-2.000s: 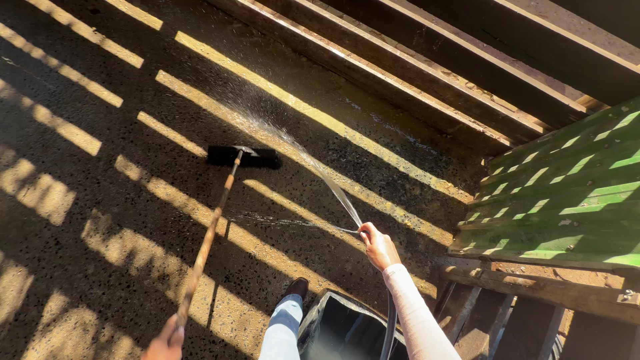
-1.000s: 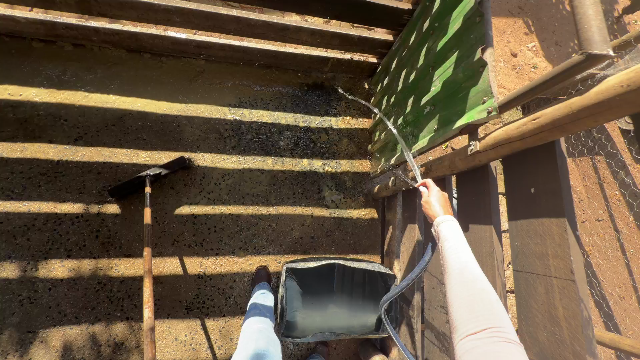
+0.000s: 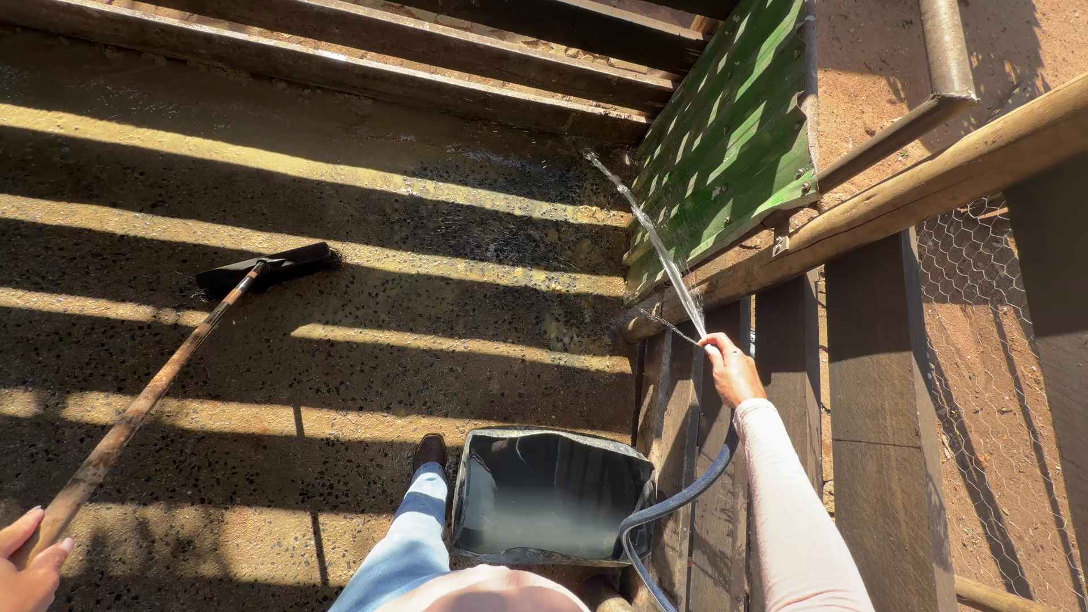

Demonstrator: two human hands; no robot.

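My left hand (image 3: 32,557), at the lower left edge, grips the wooden handle of a broom (image 3: 140,408). The broom's dark head (image 3: 263,265) rests on the wet, dark-speckled floor (image 3: 408,357). In my right hand (image 3: 733,371) is the end of a blue-grey hose (image 3: 680,501), pinched near its mouth. A jet of water (image 3: 650,234) shoots from it toward the floor's far right corner, beside the green corrugated sheet (image 3: 731,127), and a thin second spray leaves to the left. The hose loops down past the right side of the water-filled black tub (image 3: 548,493).
Wooden rails (image 3: 357,64) line the far side. A round wooden pole (image 3: 918,178) crosses above upright planks (image 3: 875,340) on the right, with wire mesh (image 3: 977,280) beyond. The tub stands beside my boot (image 3: 430,450). A metal pipe (image 3: 943,51) stands outside at the upper right.
The water jet, earlier over the floor near the broom head, now reaches the corner by the green sheet. The view has swung right. My left hand, out of view one second ago, shows again on the handle.
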